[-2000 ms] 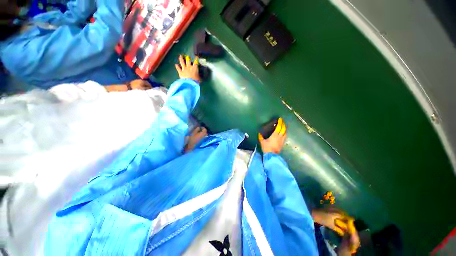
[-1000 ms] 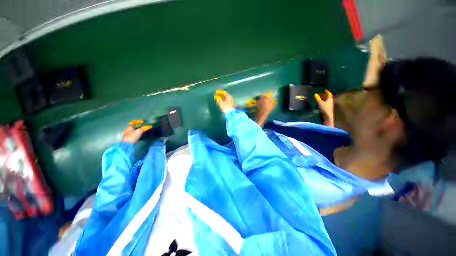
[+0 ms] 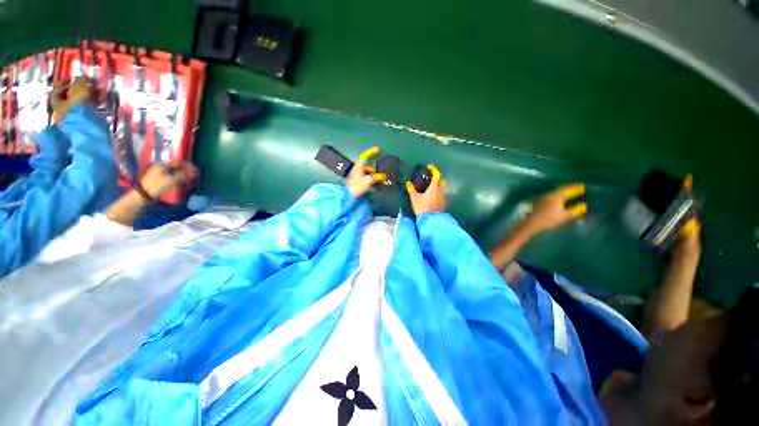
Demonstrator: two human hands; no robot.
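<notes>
My left hand (image 3: 364, 175), with yellow finger cots, has its fingers around a small black block (image 3: 388, 170) on the green bench. My right hand (image 3: 428, 193), also with yellow cots, grips a dark rounded object, which looks like a watch (image 3: 422, 176). The two hands are close together in front of my chest, the held things a little apart. A small black box (image 3: 334, 160) with a small light mark lies just left of my left hand. Fine detail of the held things is too blurred to tell.
Open black gift box (image 3: 266, 43) with gold print and its insert part (image 3: 219, 33) lie at the upper left. A dark piece (image 3: 241, 111) lies below them. A red tray (image 3: 187, 108) of watches is at left, with a neighbour's hands. Right, another worker's hands hold a black box (image 3: 660, 193).
My hands, apart one second ago, have come together. My right hand, which looked empty then, now holds a dark object. The view has turned, bringing the red tray and gift box higher in the picture.
</notes>
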